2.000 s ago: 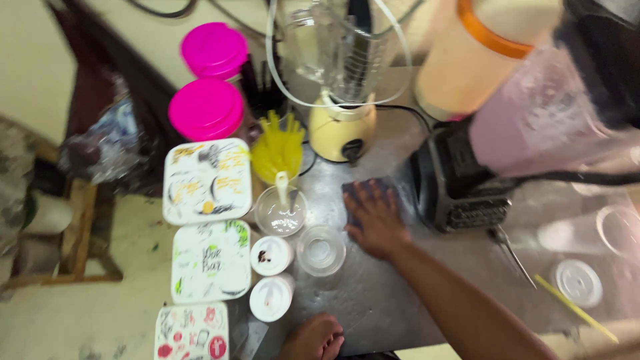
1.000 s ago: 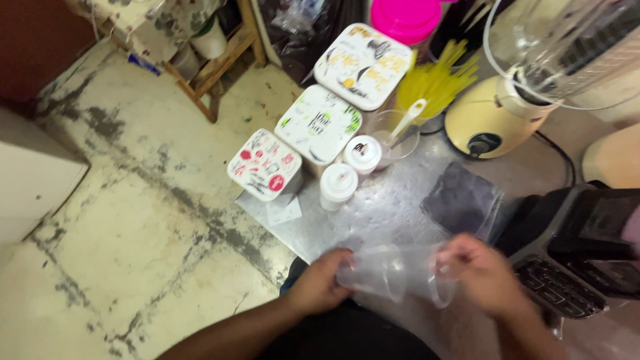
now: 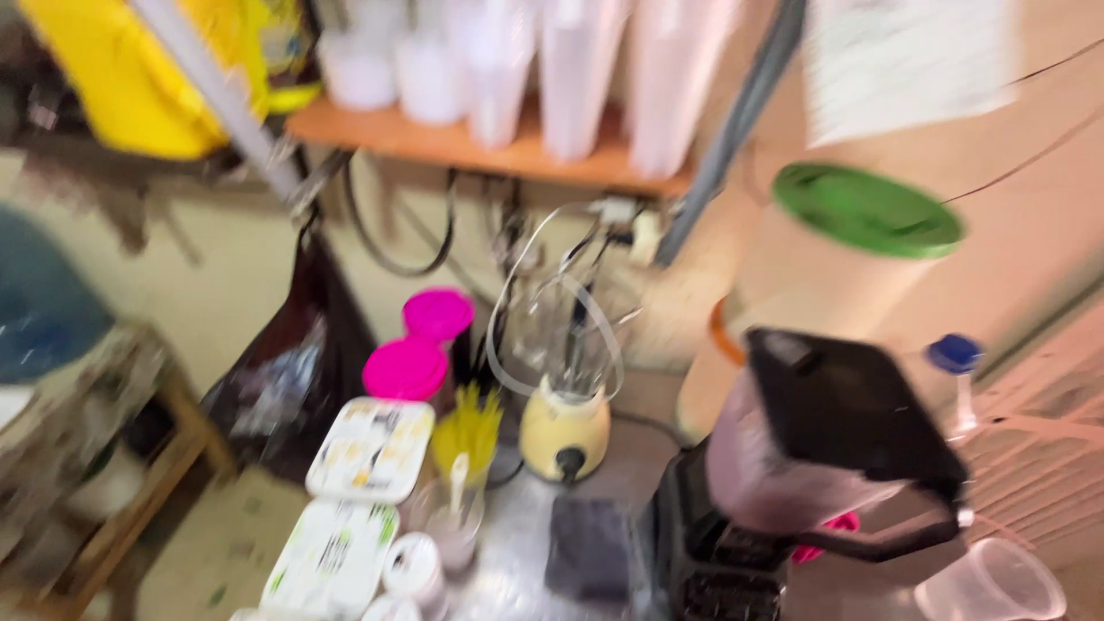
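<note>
Neither my left hand nor my right hand shows in the frame of now. On the metal counter (image 3: 509, 552) lies a folded dark cloth (image 3: 588, 548). Just right of it stands a black blender base (image 3: 724, 543), its jug (image 3: 776, 448) holding something pinkish under a black lid. Behind the cloth is a cream blender (image 3: 565, 431) with a clear jug. To the left, a clear cup (image 3: 453, 522) with a white spoon stands before yellow straws (image 3: 467, 431), beside white-lidded bottles (image 3: 414, 565) and lidded tubs (image 3: 371, 448).
Stacked plastic cups (image 3: 582, 78) stand on an orange-brown shelf (image 3: 492, 155) above. Two pink-lidded containers (image 3: 405, 369) and a dark plastic bag (image 3: 293, 371) are at left. A green-lidded container (image 3: 867, 211) stands behind the blender; a clear plastic cup (image 3: 992, 582) is at lower right.
The view has swung up to the shelf. Both hands, which had clear plastic cups between them a second ago, are out of sight. Two seconds ago one hand was on the dark cloth.
</note>
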